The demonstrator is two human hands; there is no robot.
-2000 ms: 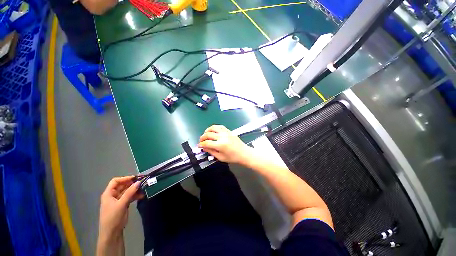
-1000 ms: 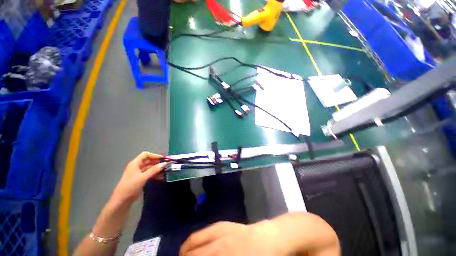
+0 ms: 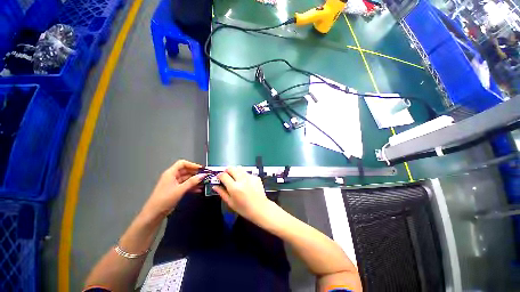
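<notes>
A wire harness (image 3: 280, 176) with thin black branches and white tags lies along the steel rule (image 3: 376, 171) at the bench's near edge. Black straps (image 3: 259, 166) cross the rule. My left hand (image 3: 178, 186) pinches the harness's left end at the bench corner, with thumb and finger on the dark wires. My right hand (image 3: 240, 191) is right beside it, fingertips down on the harness; the fingers cover that stretch. Whether it grips the wires or only presses on them is hard to tell.
A harness pile (image 3: 276, 101) lies mid-bench beside white paper sheets (image 3: 336, 117). A long black cable (image 3: 228, 67) loops to a yellow tool (image 3: 323, 17). A grey metal arm (image 3: 456, 137) reaches in from the right above a black mesh surface (image 3: 393, 234). A blue stool (image 3: 178, 43) and blue crates (image 3: 28, 137) are left.
My right hand has moved from low in front of my body back to the harness's left end, beside my left hand. My left hand still holds that end. The view has shifted slightly.
</notes>
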